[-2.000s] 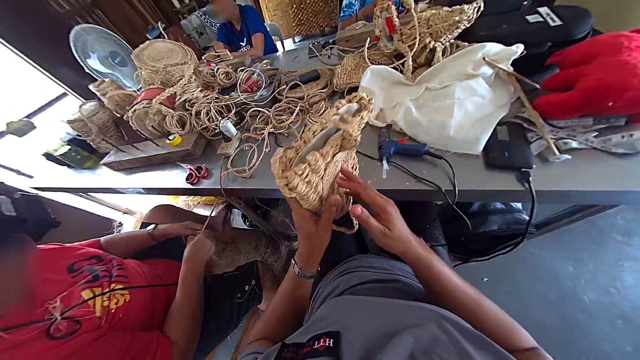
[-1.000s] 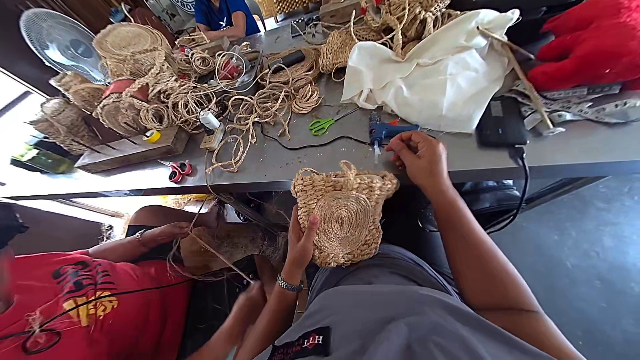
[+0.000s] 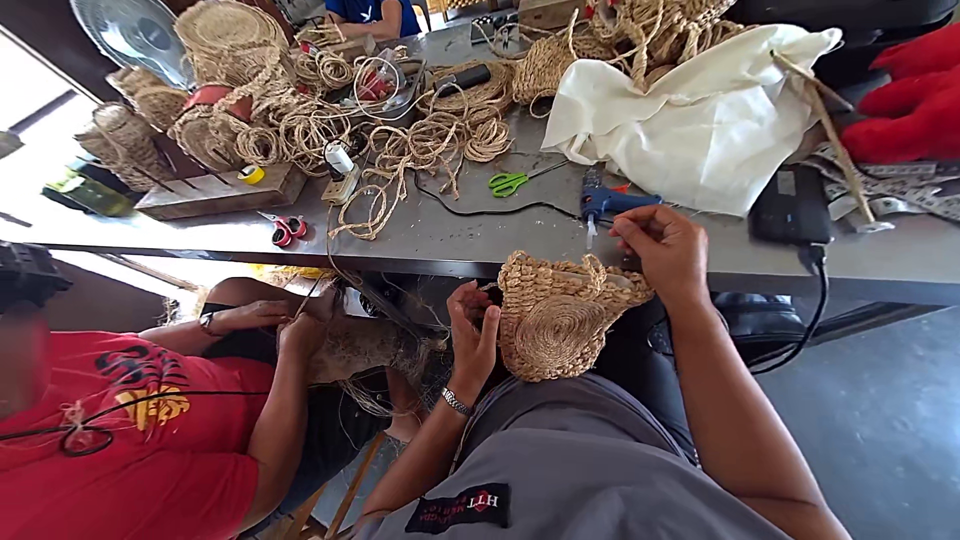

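A woven natural-fibre pouch [image 3: 561, 330] with a coiled round panel rests upright against my lap at the table edge. Beside its left edge is my left hand [image 3: 472, 334], palm turned up, thumb and fingers apart; a thin strand shows near the fingertips. My right hand [image 3: 664, 251] is above the pouch's upper right corner, thumb and forefinger pinched together; whether anything thin is between them cannot be told. Just left of those fingertips, a blue glue gun [image 3: 606, 201] lies on the table, its nozzle pointing toward the pouch.
Green-handled scissors [image 3: 508, 184], red-handled scissors [image 3: 289, 229], coiled fibre rope [image 3: 420, 142], white cloth [image 3: 675, 120] and a black power adapter [image 3: 791, 206] lie on the grey table [image 3: 487, 232]. A co-worker in a red shirt [image 3: 142, 420] sits close at left, handling fibre. Cables cross the tabletop.
My right hand has gone from the pouch to beside the glue gun. The pouch, tilted in my hands earlier, now rests low with its coiled panel showing. My left hand has loosened from it.
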